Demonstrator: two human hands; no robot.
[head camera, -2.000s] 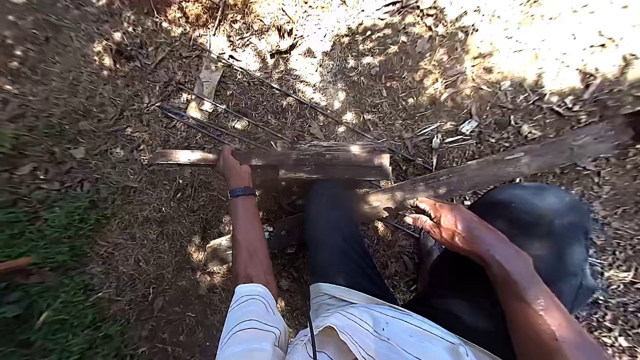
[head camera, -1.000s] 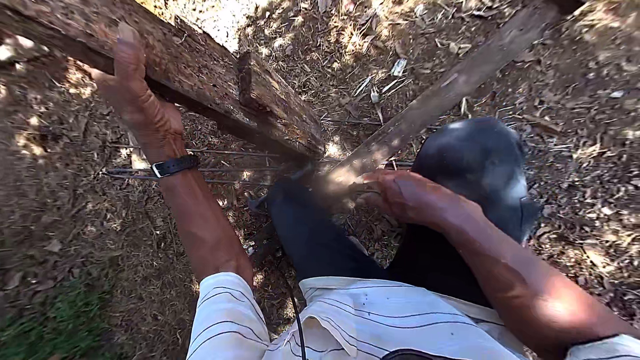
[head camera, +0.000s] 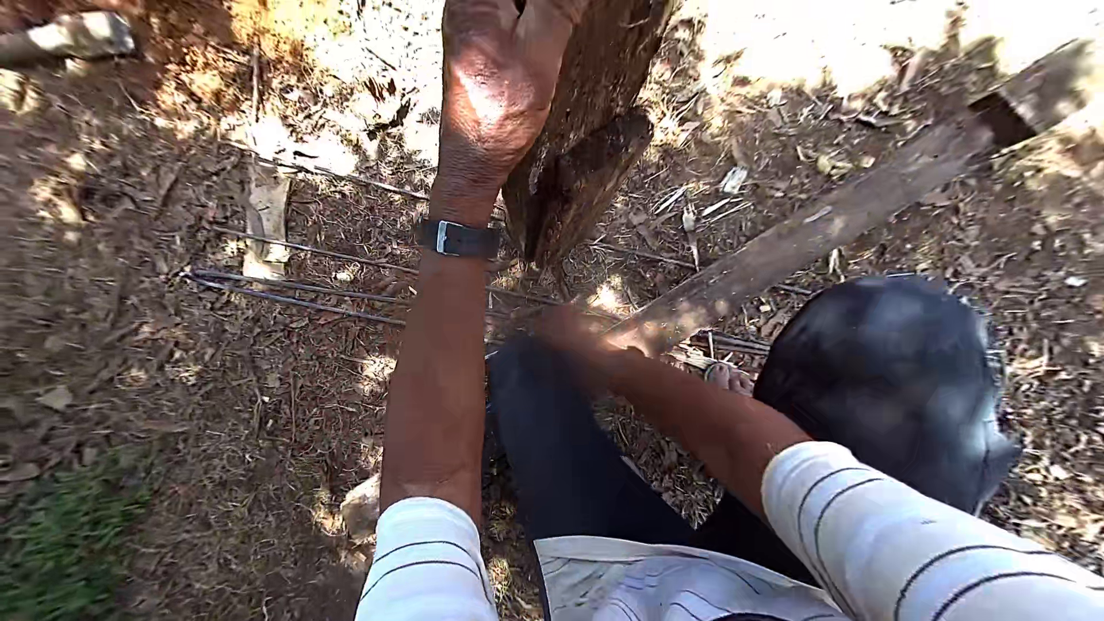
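Note:
At the top centre, my left hand (head camera: 509, 82), with a black watch strap on its wrist, is on a rough, weathered wooden board (head camera: 617, 78) that stands raised towards the camera. A shorter wood piece (head camera: 591, 185) lies against the board's lower part. My right hand (head camera: 582, 336) is blurred, low by the near end of a long wooden plank (head camera: 811, 220) and beside my dark-trousered leg; its fingers cannot be made out. The plank runs diagonally to the upper right.
Thin metal rods (head camera: 302, 297) lie on leaf-strewn ground left of and beneath the boards. A flat wood scrap (head camera: 267, 216) is at left, a short block (head camera: 1035, 95) at the plank's far end, and a stone (head camera: 360, 509) near my left forearm. Grass grows at lower left.
The board at my left hand lay low two seconds ago, was raised at upper left one second ago, and now stands at top centre. My right hand has moved left from the plank's side.

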